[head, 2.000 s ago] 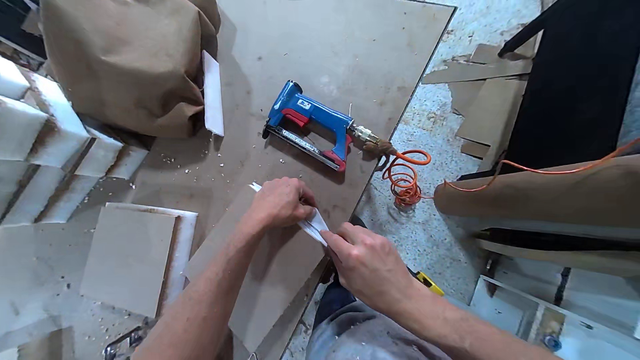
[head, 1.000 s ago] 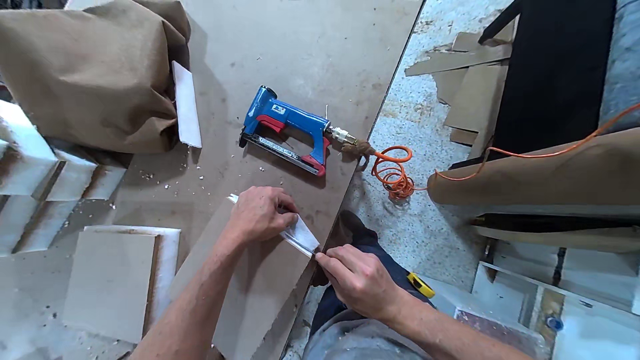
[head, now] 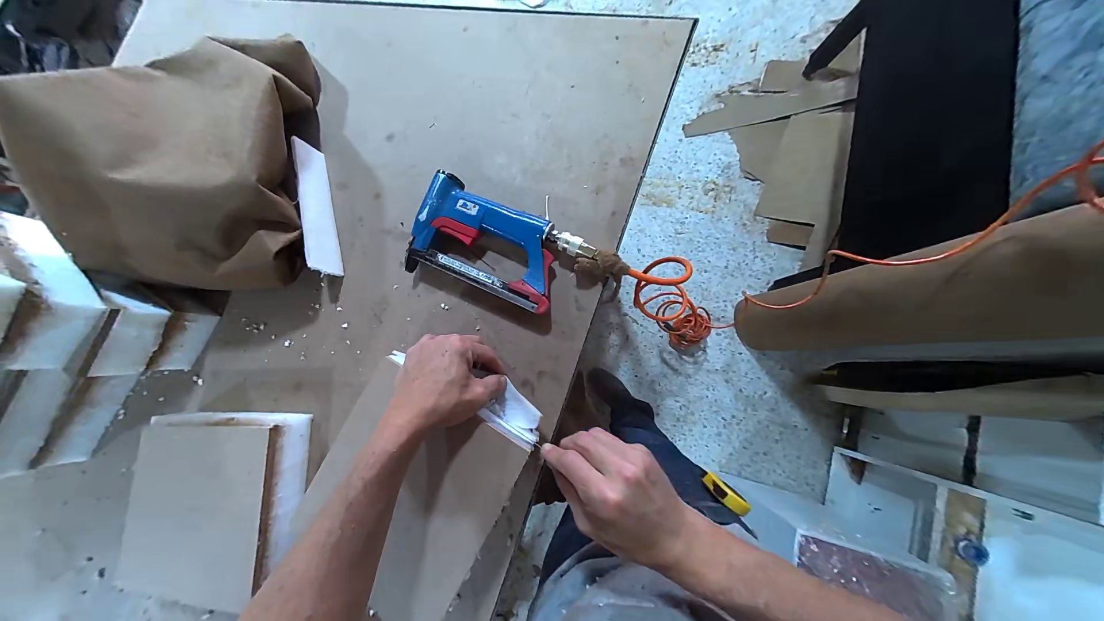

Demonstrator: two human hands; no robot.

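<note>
My left hand (head: 450, 379) presses and pinches a folded white strip (head: 515, 412) along the top edge of a flat beige board (head: 431, 509) near the table's edge. At the strip's right end, my right hand (head: 608, 487) has its thumb and fingertips closed together; a small dark thing shows at the tips, too small to name. A blue and red pneumatic stapler (head: 487, 237) lies on the table just above both hands, joined to an orange coiled air hose (head: 681, 319).
Brown fabric (head: 172, 164) is heaped at the upper left beside a white strip (head: 317, 207). White foam blocks (head: 52, 319) lie below it, and a square board (head: 198, 509) rests on white padding. Cardboard scraps (head: 802, 155) are on the floor at right, near a brown roll (head: 914, 285).
My right hand has moved slightly away from my left, to the outer end of the white strip. My left hand stays on the strip, and the stapler has not moved on the table.
</note>
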